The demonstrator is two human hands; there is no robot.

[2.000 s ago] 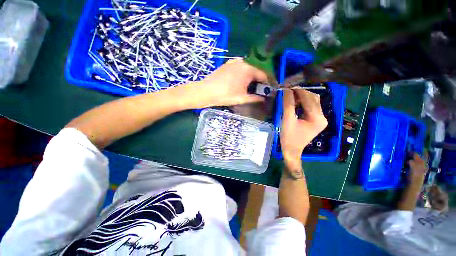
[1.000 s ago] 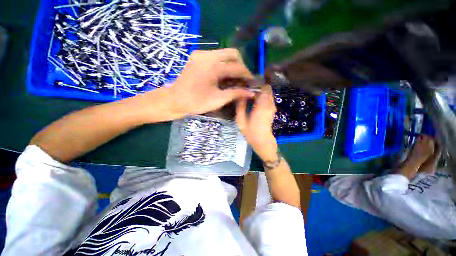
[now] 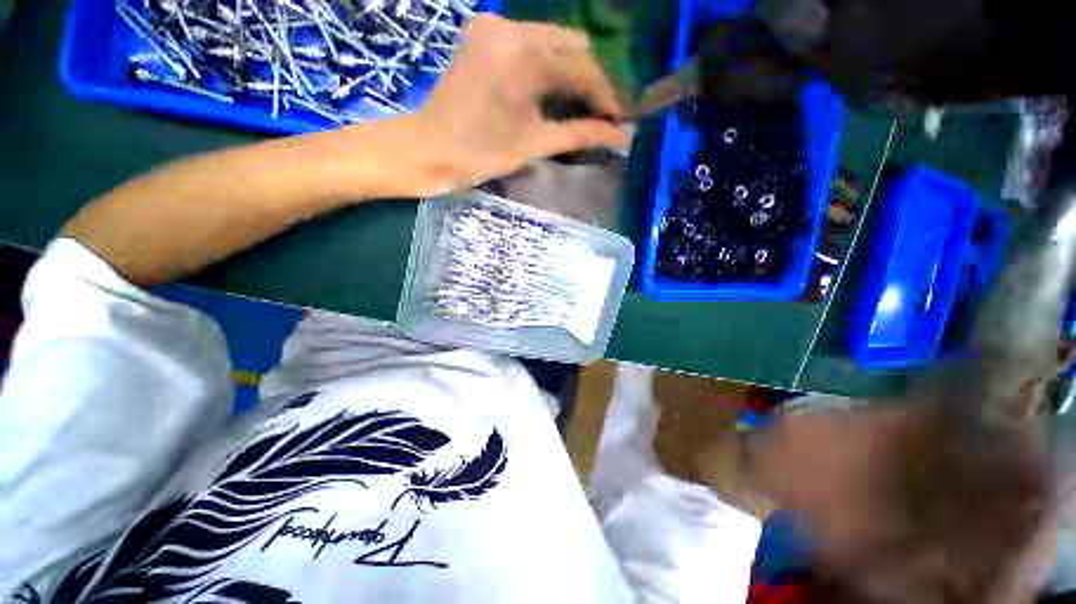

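Note:
My left hand (image 3: 531, 100) is at the brown-grey press base (image 3: 566, 189), behind the clear tub. Its thumb and fingers come together near the dark press parts; any part between them is too blurred to make out. A large blurred skin-coloured shape (image 3: 909, 490) at the lower right, beyond my right sleeve, looks like my right hand or forearm close to the camera; its fingers cannot be made out. The clear tub (image 3: 415, 277) holds aligned thin rods and a pale piece at its right end. A blue bin (image 3: 89, 71) holds jumbled rods. Another blue bin (image 3: 732, 290) holds black rings.
The dark press head (image 3: 932, 53) hangs over the top right. Another blue bin (image 3: 903, 289) stands farther right, past the table seam (image 3: 847, 266). Small dark items (image 3: 828, 266) lie beside the ring bin. The green bench edge runs in front of my shirt.
My right hand has left my left hand and the press area; the blurred shape has appeared at the lower right. My left hand stays at the press. The camera view has shifted.

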